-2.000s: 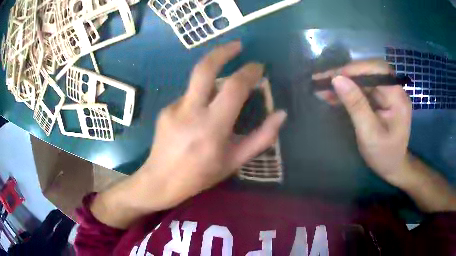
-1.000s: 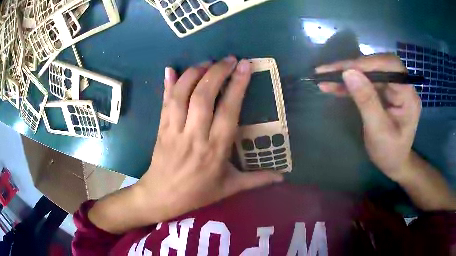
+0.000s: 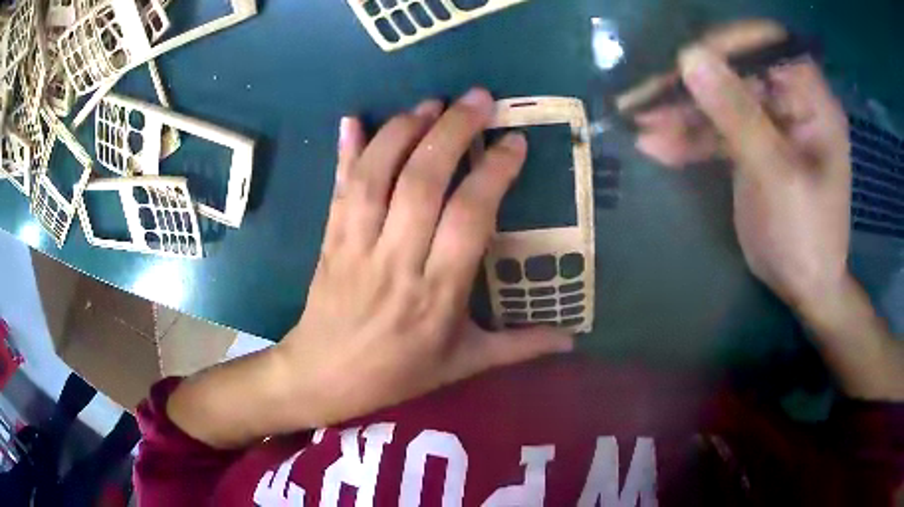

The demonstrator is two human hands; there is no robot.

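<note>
A gold-beige phone front cover [image 3: 543, 241] lies flat on the dark-green table, its slot end away from me and its keypad end near my top. My left hand [image 3: 401, 238] is spread over its left side, with fingertips at the upper left and the thumb along the lower edge, holding it. My right hand [image 3: 758, 139] is blurred, right of the cover, and grips slim black tweezers [image 3: 734, 69] pointing left toward the cover's upper right corner. The tip is blurred. Whether it carries a piece I cannot tell. A few small dark pieces [image 3: 607, 182] lie just right of the cover.
A pile of loose covers [image 3: 99, 50] fills the upper left, with single ones [image 3: 164, 216] at its edge. Another cover [image 3: 421, 18] is cut off at the top. A dark sticker sheet [image 3: 876, 178] lies at the right behind my right hand. A cardboard box [image 3: 119, 327] stands below left.
Since the earliest frame, my left hand has settled on the cover, which shows more fully. My right hand has risen since a second ago, its tool tilting, and small dark pieces now show beside the cover.
</note>
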